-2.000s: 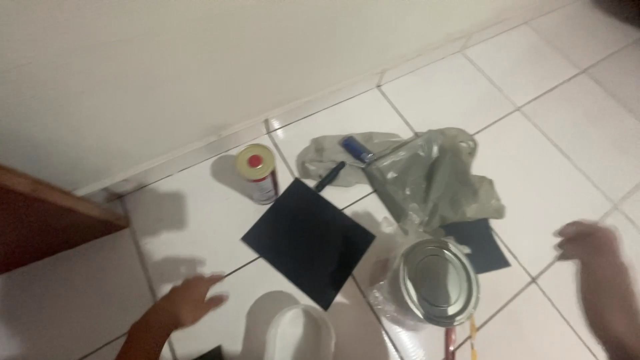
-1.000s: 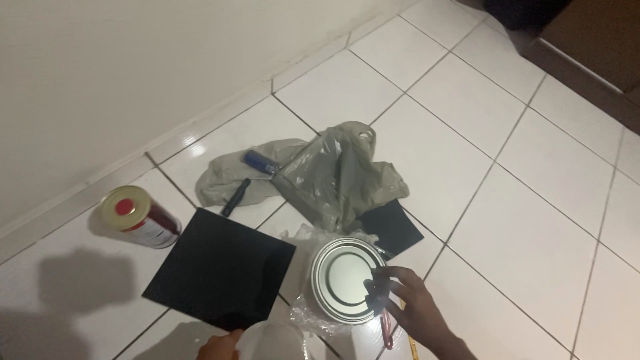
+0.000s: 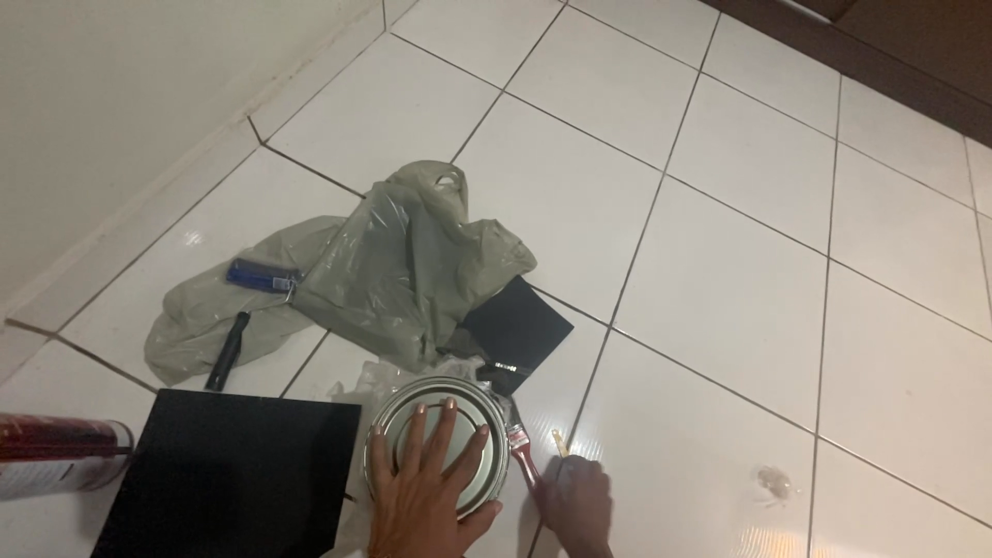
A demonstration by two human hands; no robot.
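Note:
My left hand (image 3: 426, 496) lies with fingers spread on the lid of a round metal can (image 3: 484, 403). Just right of the can, my right hand (image 3: 577, 500) is low with curled fingers, at a thin yellow stick-like object (image 3: 559, 443) and the handle of a red-handled paintbrush (image 3: 521, 449). Whether it grips either one is unclear. Clear crumpled plastic (image 3: 380, 376) shows around the can's back edge. A black square sheet (image 3: 240, 473) lies left of the can, and a smaller dark sheet (image 3: 519, 325) lies behind it, partly under a grey-green plastic bag (image 3: 387, 263).
A red and white can (image 3: 62, 453) stands at the left edge. A blue object (image 3: 263, 276) and a black handle (image 3: 229, 353) lie on the bag's left part. Wall at upper left, dark furniture (image 3: 891, 62) at upper right. A small clear scrap (image 3: 773, 482) lies on the tiles.
My left hand has come onto the can's lid. My right hand, which touched the lid's right edge a second ago, is now beside the paintbrush. The view has shifted right.

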